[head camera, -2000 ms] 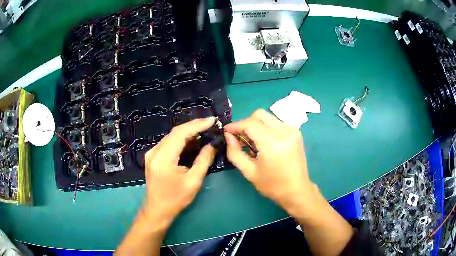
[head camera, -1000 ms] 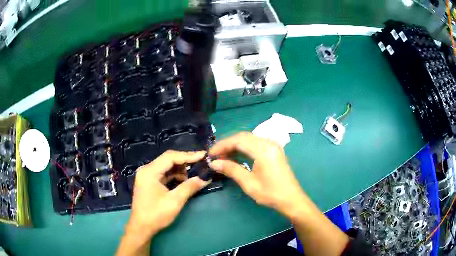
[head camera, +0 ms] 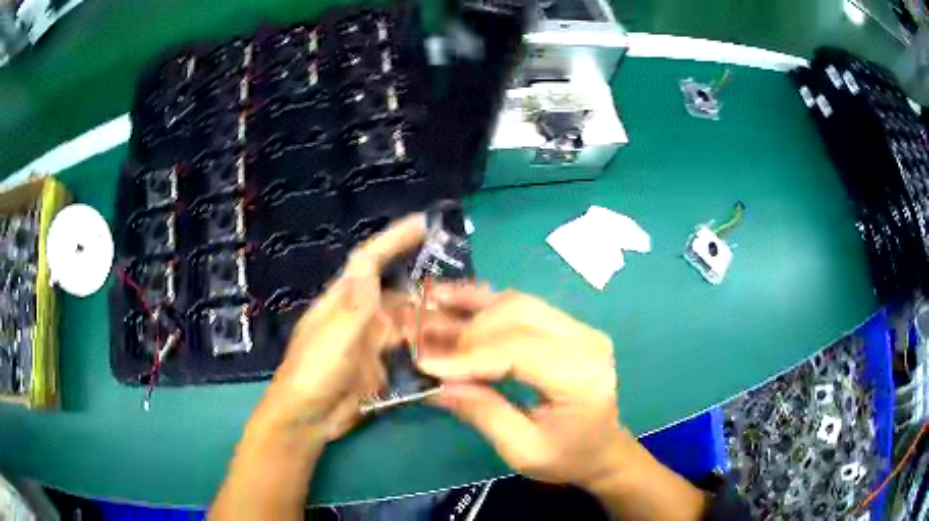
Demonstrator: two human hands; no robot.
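Observation:
My left hand (head camera: 341, 331) holds a small module (head camera: 440, 249) with clear and silvery parts between its fingertips, over the right edge of the black blister tray (head camera: 295, 219). My right hand (head camera: 530, 377) is close beside it, its fingers pinching a thin reddish wire (head camera: 423, 305) below the module. A thin pale strip shows between the two hands, near the right fingertips. Blur and fingers hide where the parts meet. The dark electric screwdriver (head camera: 489, 61) is blurred above the module, apart from the hands.
The screw feeder (head camera: 601, 158) stands behind, with a white irregular piece (head camera: 596, 244) in front. Two clear-framed wired parts (head camera: 710, 250) lie right. Stacked black trays (head camera: 866, 153) and a blue bin (head camera: 881, 392) are at right. A white disc (head camera: 79, 267) and yellow box (head camera: 48, 295) are left.
The module is now held higher and turned, with clear and silvery parts showing. My right hand has moved lower beside it. The screwdriver appears shifted right, and the camera view has shifted.

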